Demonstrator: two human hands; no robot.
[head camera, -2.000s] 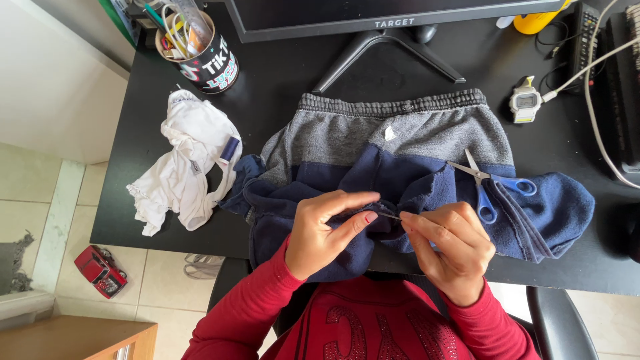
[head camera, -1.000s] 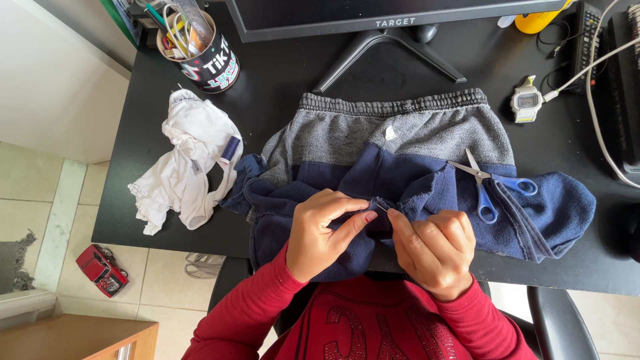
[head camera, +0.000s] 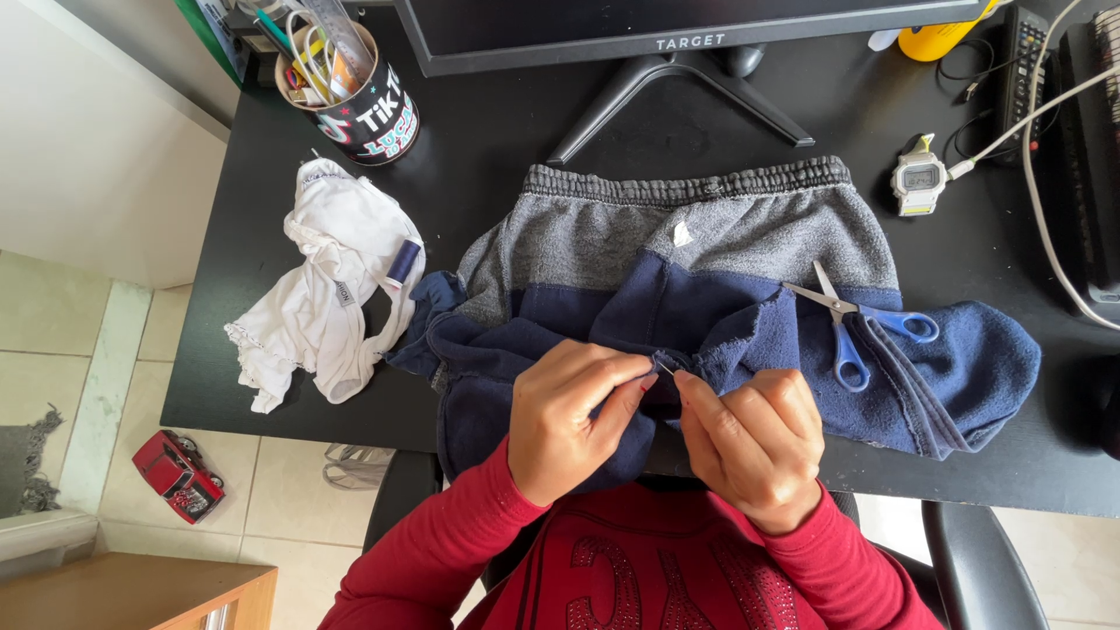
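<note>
Grey and navy fleece pants (head camera: pixel 577 306) with an elastic waistband lie across the black desk. My left hand (head camera: pixel 577 411) pinches a seam edge of the navy fabric between thumb and index finger. Just right of it, my right hand (head camera: pixel 752 437) grips a thin sewing needle (head camera: pixel 667 369) whose tip reaches the pinched edge. Thread cannot be made out. Open scissors with blue handles (head camera: pixel 847 315) rest on the navy cloth to the right. A spool of navy thread (head camera: pixel 403 262) lies on a crumpled white garment (head camera: pixel 341 280) at the left.
Behind the pants stands a monitor (head camera: pixel 691 45) on a splayed base. A pencil cup (head camera: pixel 376 114) is at the back left. To the right are a digital watch (head camera: pixel 919 179), a cable, a remote control (head camera: pixel 1022 79) and a keyboard. A red toy car (head camera: pixel 178 477) sits on the floor.
Two seconds ago the needle showed longer between my hands, and my right hand was a little farther right. It has since moved left, closer to my left hand.
</note>
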